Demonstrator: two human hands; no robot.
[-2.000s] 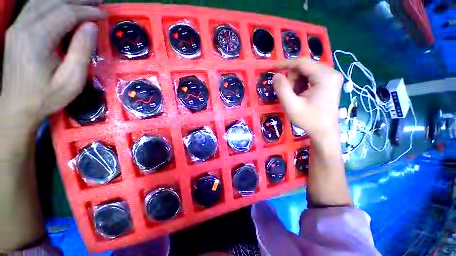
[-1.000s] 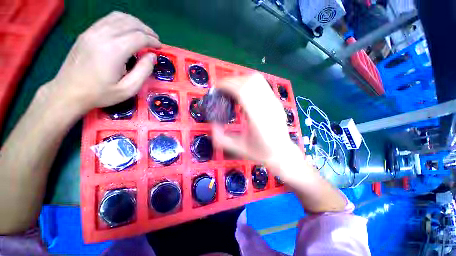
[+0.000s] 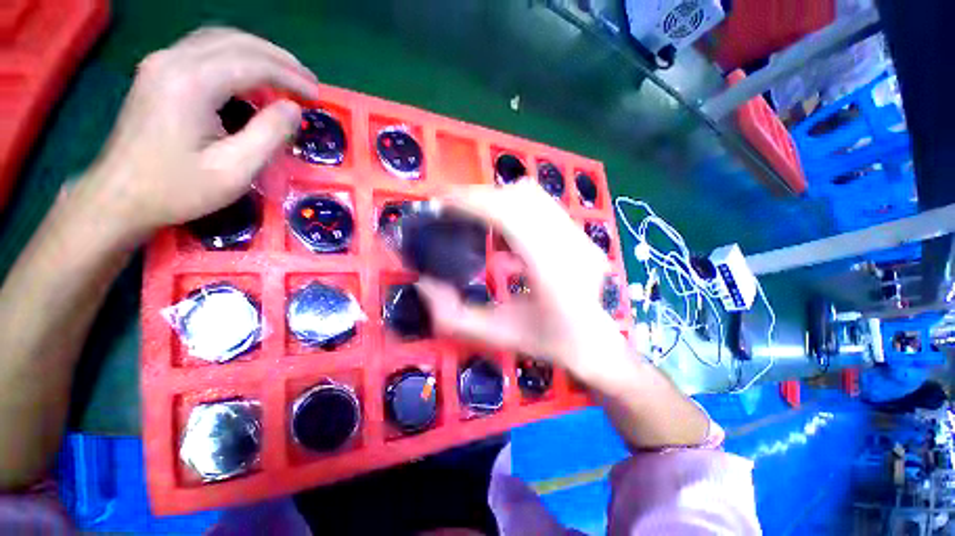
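A red-orange foam tray [image 3: 267,366] with square pockets lies in front of me, tilted in view. Most visible pockets hold a round watch head [image 3: 325,417]; some screens show red marks, others are dark or silvery from glare. One pocket [image 3: 458,160] in the back row is empty. My right hand [image 3: 534,277] holds a dark round watch head [image 3: 450,247] above the tray's middle; it is blurred, so its face cannot be told. My left hand [image 3: 199,131] rests at the tray's back left corner, thumb and fingers apart, partly covering pockets there.
Another red tray [image 3: 47,79] is at the far left. White cables [image 3: 670,277] tangle at right beside a white box with dark ports [image 3: 734,278]. A white unit with a fan [image 3: 672,23] stands at the back. Blue floor shows at lower right.
My right hand has lifted a watch head out of the back row, leaving that pocket empty, and holds it over the tray. The view has shifted. My left hand stays at the tray's corner.
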